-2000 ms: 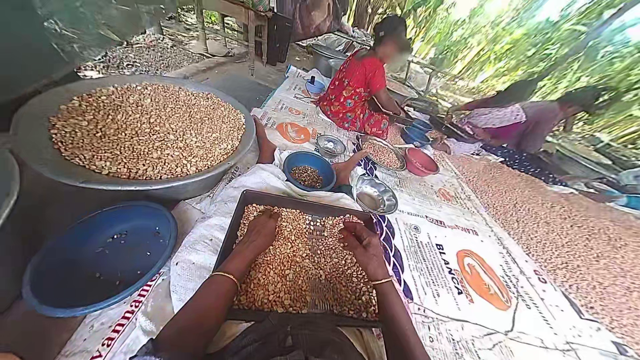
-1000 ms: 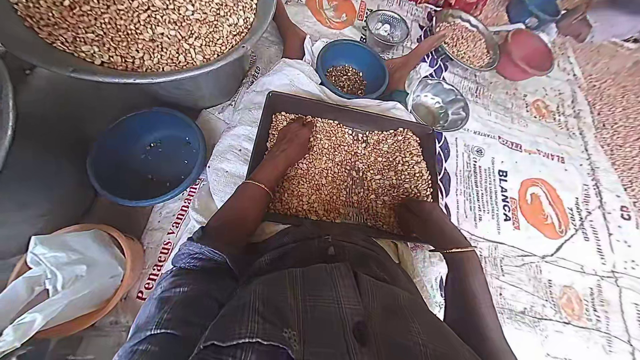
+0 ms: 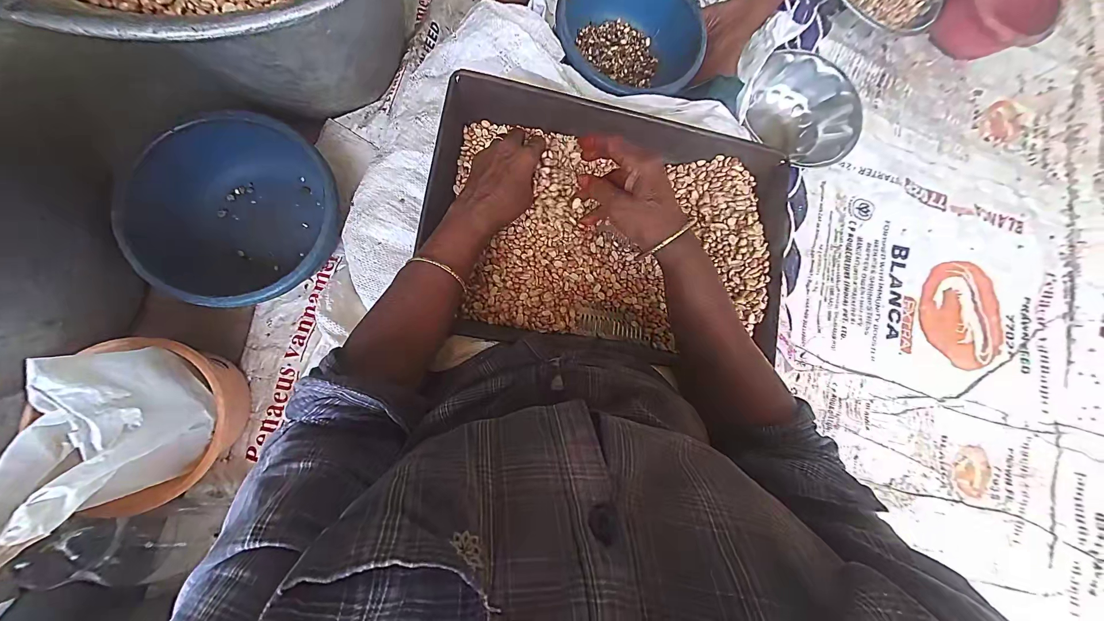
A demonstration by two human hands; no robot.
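A dark rectangular tray (image 3: 733, 134) rests in front of my lap, holding a layer of split, pale brown nuts or kernels (image 3: 552, 267). My left hand (image 3: 504, 177) is at the upper left of the kernels, fingers bent down onto them; whether it grips any is hidden. Over the upper middle of the tray is my right hand (image 3: 634, 194), fingers spread and blurred, with reddish fingertips toward my left hand. I cannot tell if it holds a kernel. Part of the tray's ridged bottom shows near its front edge.
Beyond the tray are a blue bowl (image 3: 569, 43) of dark bits and a shiny metal bowl (image 3: 802, 108). At left stand a large metal basin (image 3: 285, 60), a blue basin (image 3: 224, 207) with few bits, and an orange tub (image 3: 228, 405) with a white bag. Printed sacks (image 3: 862, 362) cover the ground at right.
My right hand has moved from the tray's near right part to its upper middle, close to my left hand. The view has tilted down since the first frame.
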